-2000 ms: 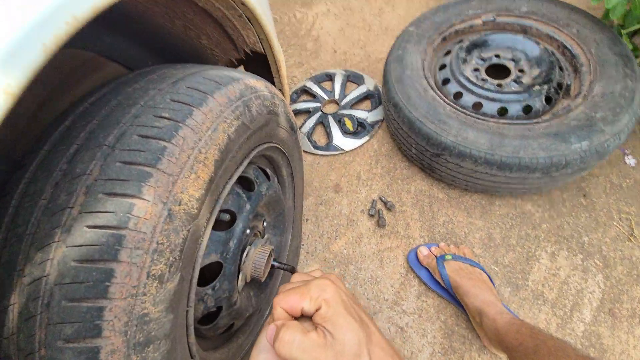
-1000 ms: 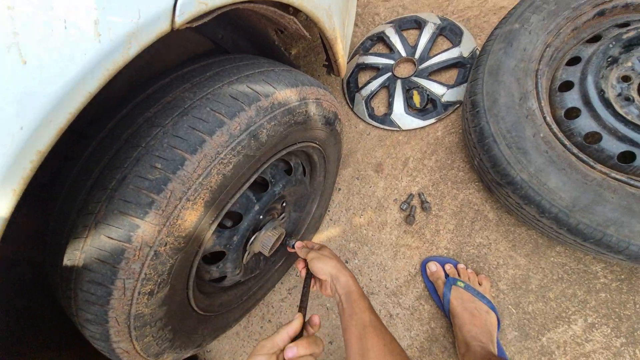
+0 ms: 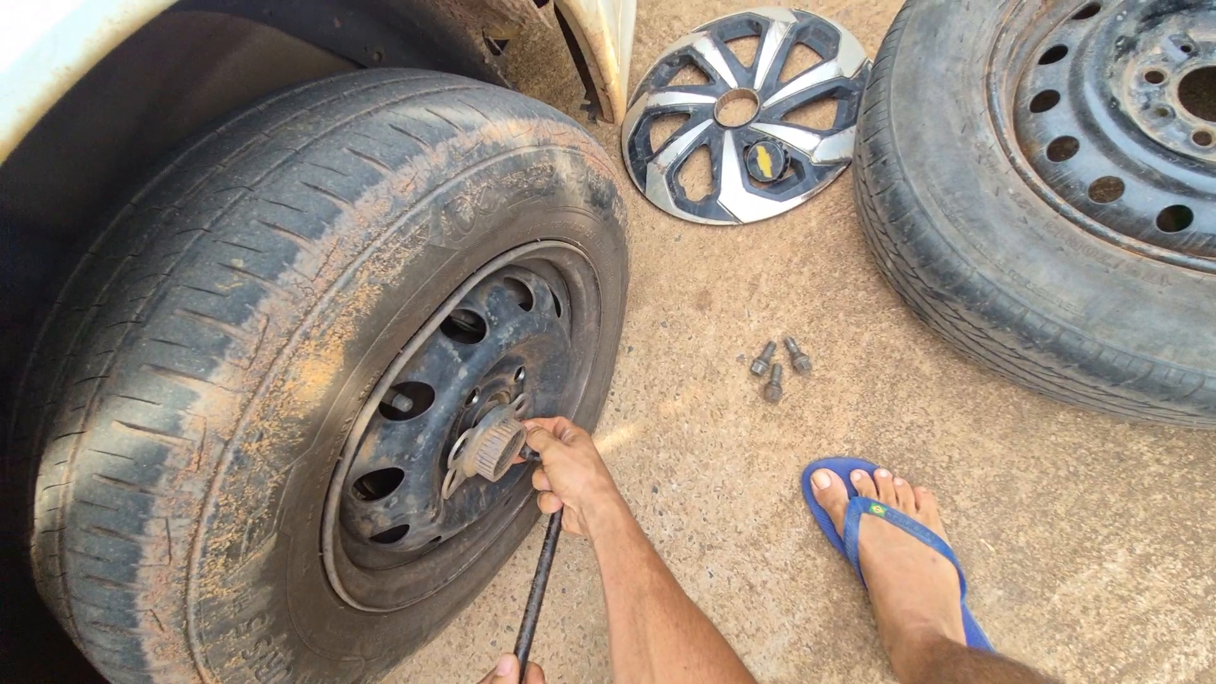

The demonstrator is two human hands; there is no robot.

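Note:
A black lug wrench (image 3: pixel 540 579) reaches down from the hub of the car's mounted wheel (image 3: pixel 418 456). My right hand (image 3: pixel 568 470) grips its upper end, close beside the ribbed center hub piece (image 3: pixel 499 445); the fingers hide the socket and whatever it meets. At the bottom edge my left hand (image 3: pixel 511 671), partly out of view, holds the lower part of the handle. Several bolt holes show around the hub. On the ground, to the right of the wheel, three wheel bolts (image 3: pixel 774 382) lie close together.
A silver and black hubcap (image 3: pixel 665 190) with a loose Chevrolet center cap (image 3: pixel 766 161) on it lies beyond the bolts. A second tire on a steel rim (image 3: pixel 959 237) lies flat at the right. My foot in a blue flip-flop (image 3: pixel 893 551) stands nearer. The fender (image 3: pixel 608 47) overhangs the mounted wheel.
Two seconds ago a dark bar end stuck out beside the hub above my hand. One second ago the wrench handle showed between both hands, as it does now. The view has shifted.

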